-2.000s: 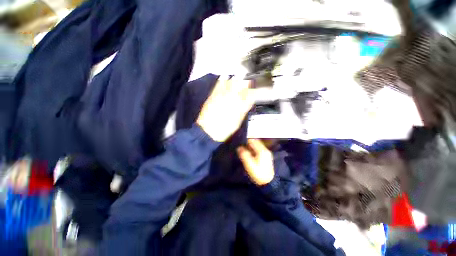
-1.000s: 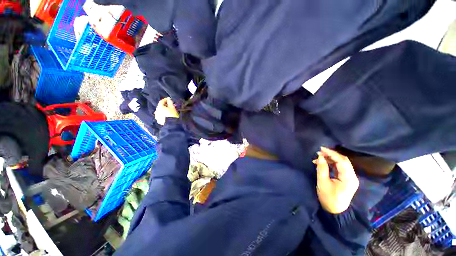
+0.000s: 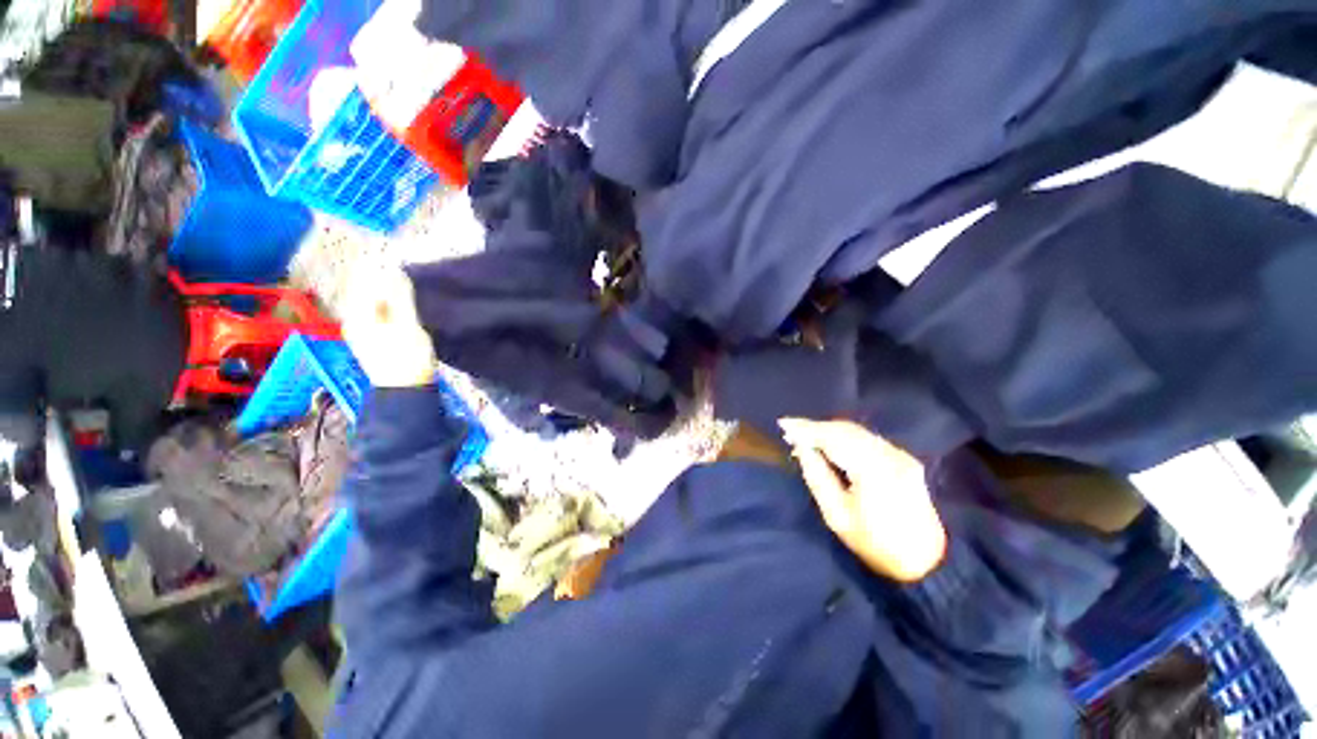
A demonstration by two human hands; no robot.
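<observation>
My left hand, blurred and overexposed, is at the end of an outstretched sleeve. It grips the left end of a navy garment piece, which stretches right towards my lap; the fingertips are not clear. My right hand is above my lap, palm side partly up, fingers bent beside navy cloth. Whether it pinches any cloth cannot be told. A large heap of navy fabric hangs over the table edge in front of me, and another broad navy piece drapes at the right.
Blue crates and red plastic items stand on the floor at the left. Grey-brown cloth lies in and around a blue crate there. Pale cloth is beside my lap. A blue lattice crate is at the lower right, below a white table edge.
The view has swung from the machine table to the left floor side. Since the last earlier frame, my left hand has moved left, drawing the navy piece out; my right hand has shifted left and up.
</observation>
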